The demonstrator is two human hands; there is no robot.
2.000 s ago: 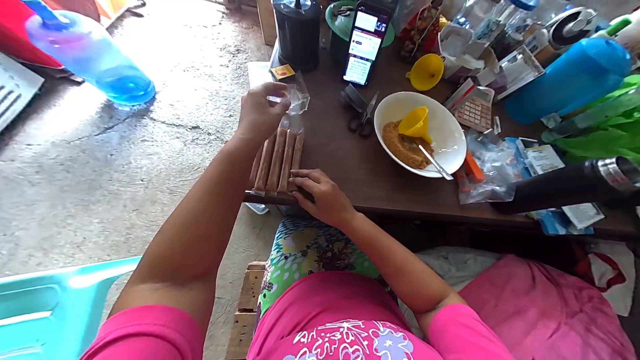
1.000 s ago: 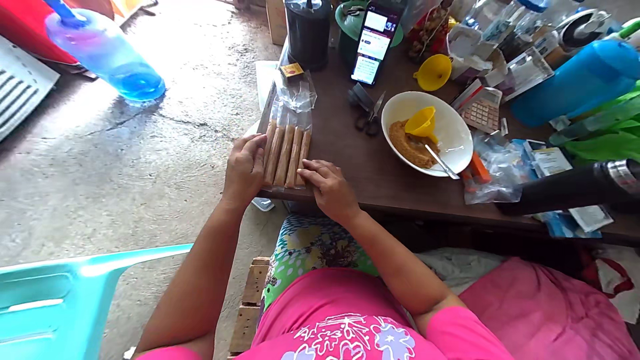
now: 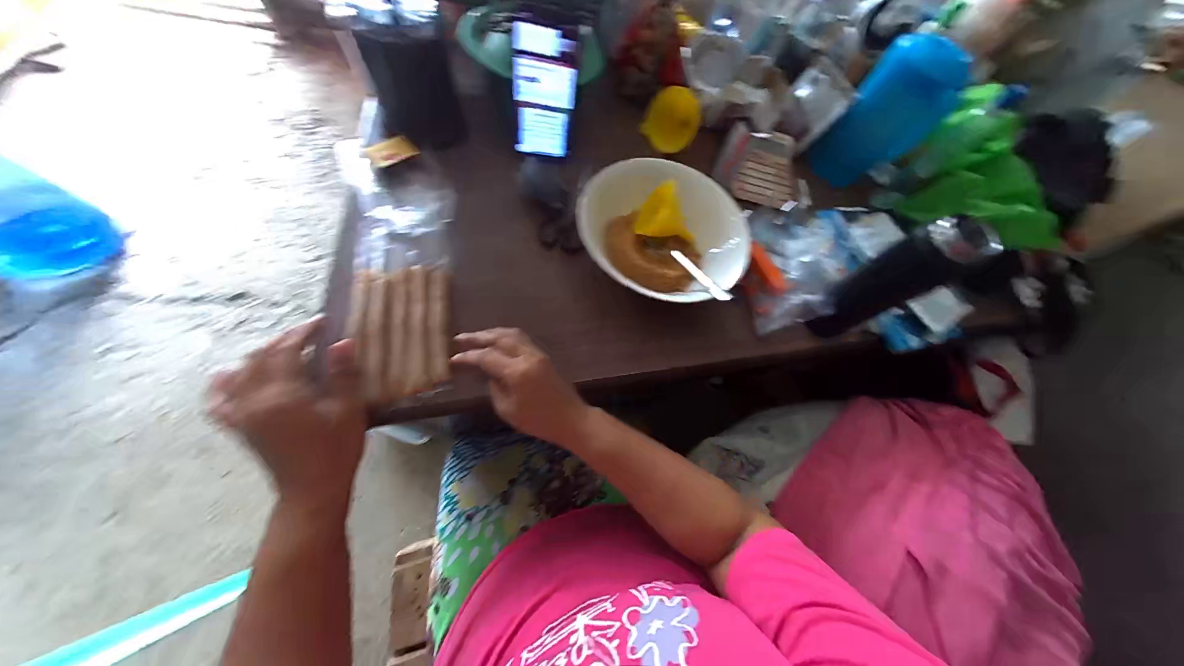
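Several long, thin plastic tubes of brown powder [image 3: 402, 328] lie side by side at the table's left corner, with clear empty plastic ends [image 3: 402, 208] pointing away from me. My left hand [image 3: 301, 398] is at their left side by the table edge, blurred, its thumb close against the outermost tube. The fingertips of my right hand [image 3: 518, 375] are at the right side of the row, fingers slightly bent. Right of them stands a white bowl [image 3: 597, 231] with brown powder [image 3: 638, 264], a yellow funnel [image 3: 661, 215] and a spoon [image 3: 698, 275].
Dark scissors [image 3: 560, 231] lie left of the bowl. A lit phone [image 3: 544, 92] stands behind, near a black container [image 3: 407, 83] and a second yellow funnel [image 3: 672, 120]. Plastic bags, a blue bottle [image 3: 893, 106] and a black flask [image 3: 897, 273] crowd the right side.
My left hand came down from the clear ends to the left side of the row, and is still there. My right hand has stayed at the right side. The view has shifted right.
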